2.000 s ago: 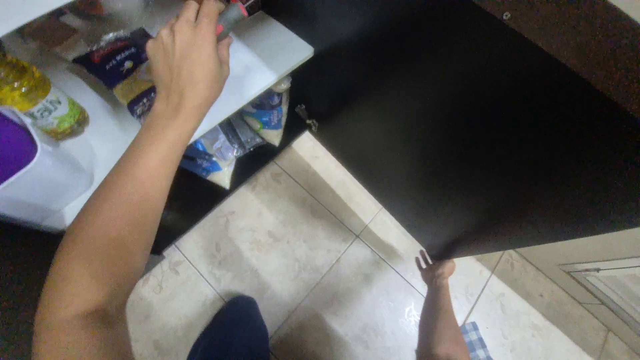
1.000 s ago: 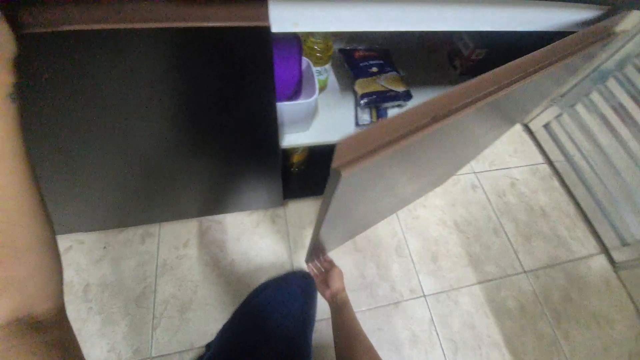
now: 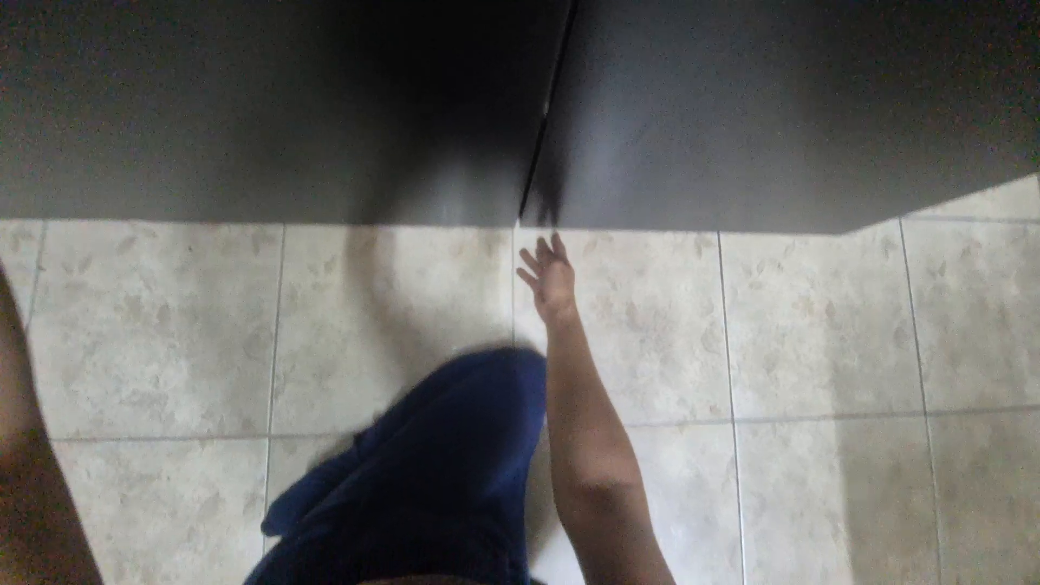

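Observation:
Two dark cabinet doors stand side by side across the top of the view, the left door [image 3: 244, 122] and the right door [image 3: 715, 122], with a thin gap between them. My right hand [image 3: 552, 276] is at the lower edge of the right door, near the gap, its fingers spread and nothing in them. Whether a fingertip touches the door is hard to tell. Of my left arm only the forearm shows at the left edge; the left hand is out of view. The inside of the cabinet is hidden behind the doors.
Pale floor tiles [image 3: 634, 357] with grey joints run below the doors. My knee in dark blue cloth [image 3: 455, 439] is at the lower middle, just left of my right forearm. More tiles show past the right door's lower corner.
The right door has swung from ajar to lying beside the left one, and the shelf with its bottle and packets is now covered. My right hand has let go of the door's edge.

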